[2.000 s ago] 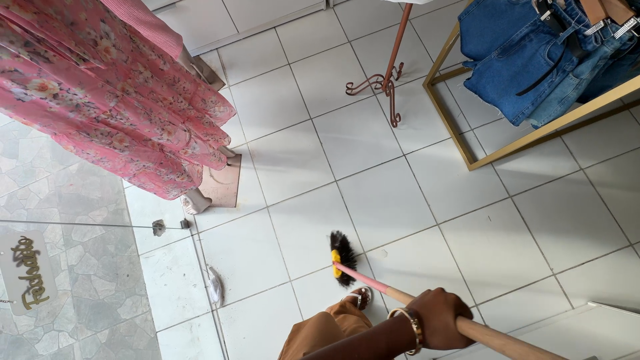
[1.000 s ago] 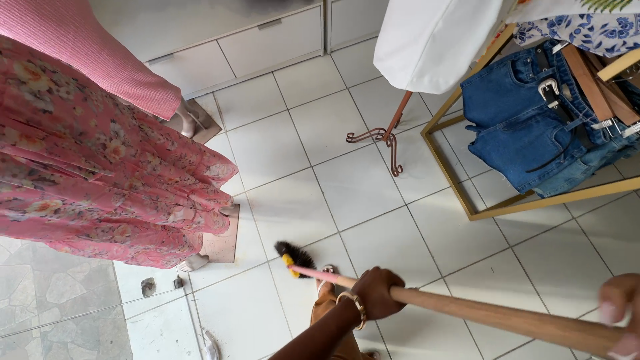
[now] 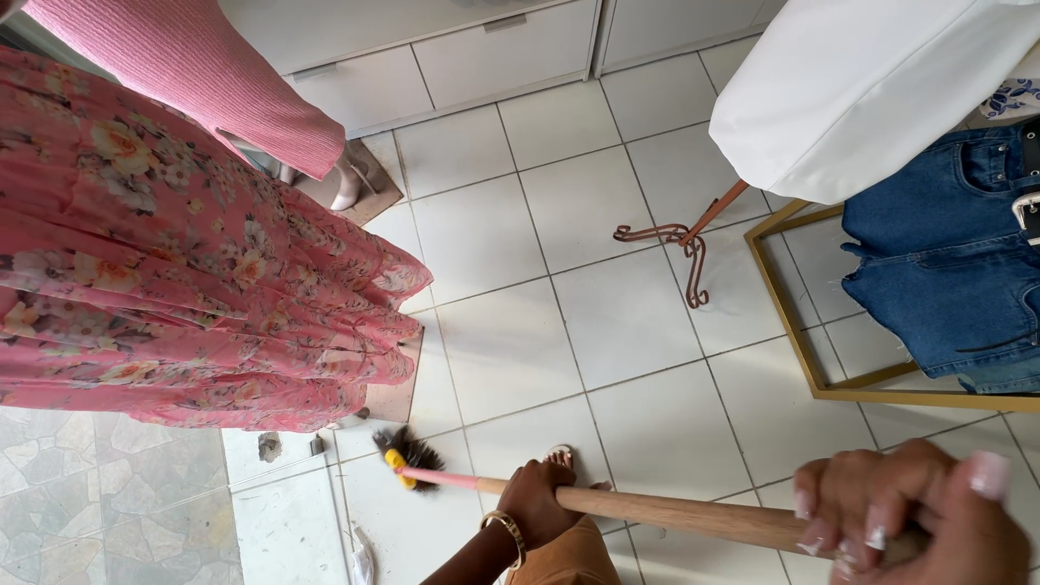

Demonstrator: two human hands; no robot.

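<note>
A broom with a wooden handle (image 3: 682, 516) slants across the lower part of the view. My left hand (image 3: 532, 502), wearing a gold bracelet, grips the handle partway along. Around the top end of the handle, at the lower right, closes my right hand (image 3: 914, 508), with long pale nails. The dark bristles (image 3: 418, 455) of the broom, set in a yellow head, rest on the white tiled floor (image 3: 520, 349) beside a pink floral dress (image 3: 187, 268). My sandalled foot (image 3: 561, 457) shows just beyond my left hand.
Mannequins in pink clothing stand at left on flat bases (image 3: 378, 183). White drawers (image 3: 504, 49) line the top. A brown scrolled metal stand (image 3: 686, 237) holds a white garment (image 3: 853, 89). Denim shorts (image 3: 951, 260) hang at a gold-coloured frame (image 3: 800, 349). A white scrap (image 3: 361, 561) lies bottom left.
The broom head has moved left across the tiles, now near the floral dress. My right hand, not visible two seconds ago and only partly seen one second ago, now shows on the handle's end.
</note>
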